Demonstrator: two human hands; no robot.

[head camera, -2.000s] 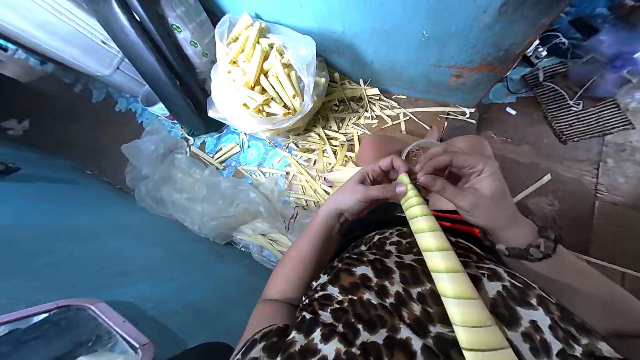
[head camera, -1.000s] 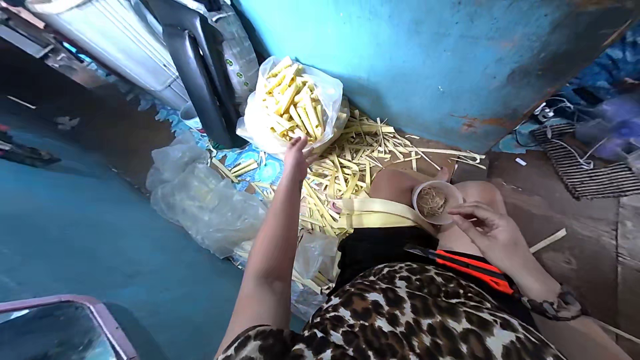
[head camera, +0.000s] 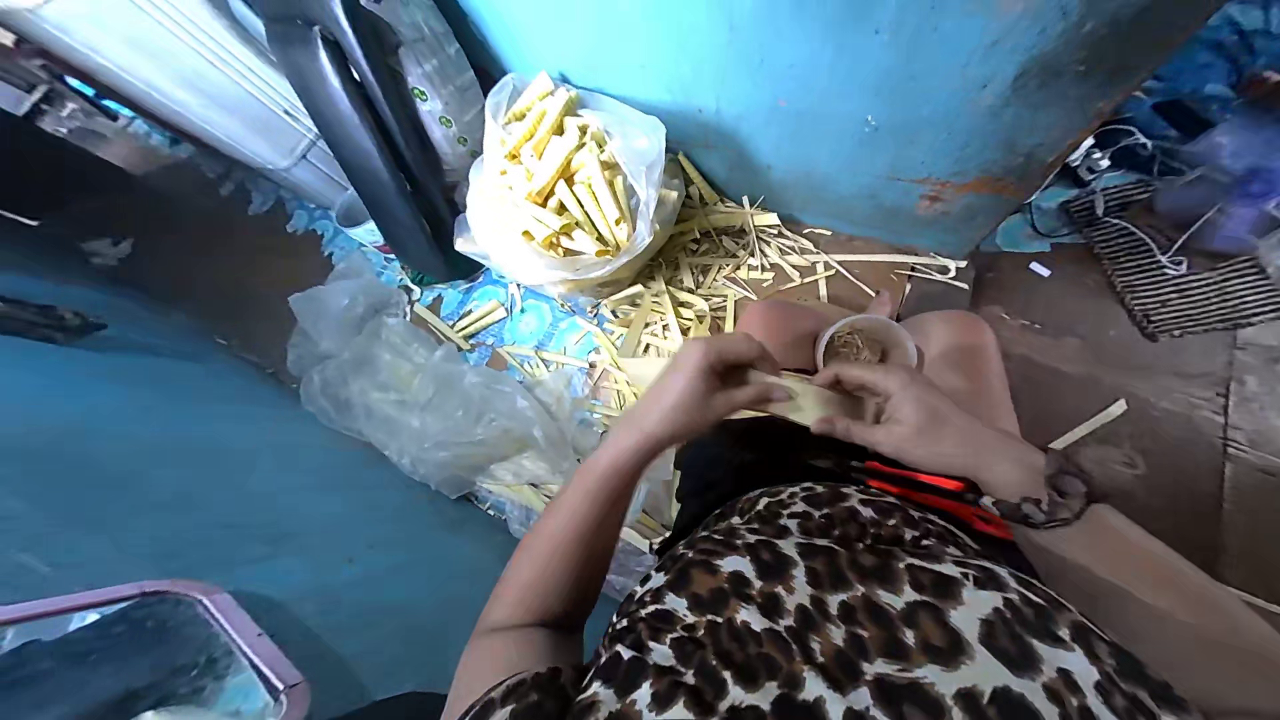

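My left hand [head camera: 715, 390] and my right hand [head camera: 895, 415] grip a pale yellow-green leaf strip [head camera: 812, 400] between them, low over my lap. Just beyond the right fingers, a white cup [head camera: 900, 345] with small thin brown pieces inside rests between my knees. Red-handled scissors or a similar tool [head camera: 930, 490] lie on my lap below the right hand, partly covered. Up and to the left, a white plastic bag [head camera: 640, 150] is filled with folded yellow pieces [head camera: 560, 170].
Cut leaf scraps [head camera: 740, 250] cover the floor beside the bag. A crumpled clear plastic sheet [head camera: 400, 390] lies at left, near a black chair frame [head camera: 385, 160]. A blue wall panel [head camera: 800, 100] stands ahead. A striped mat [head camera: 1190, 280] with cables is at right, and a pink-framed mirror [head camera: 235, 625] at lower left.
Two seconds ago both hands held a long wrapped yellow-green piece. One second ago my left hand was at the bag; it has come back to my lap, and both hands now hold a strip.
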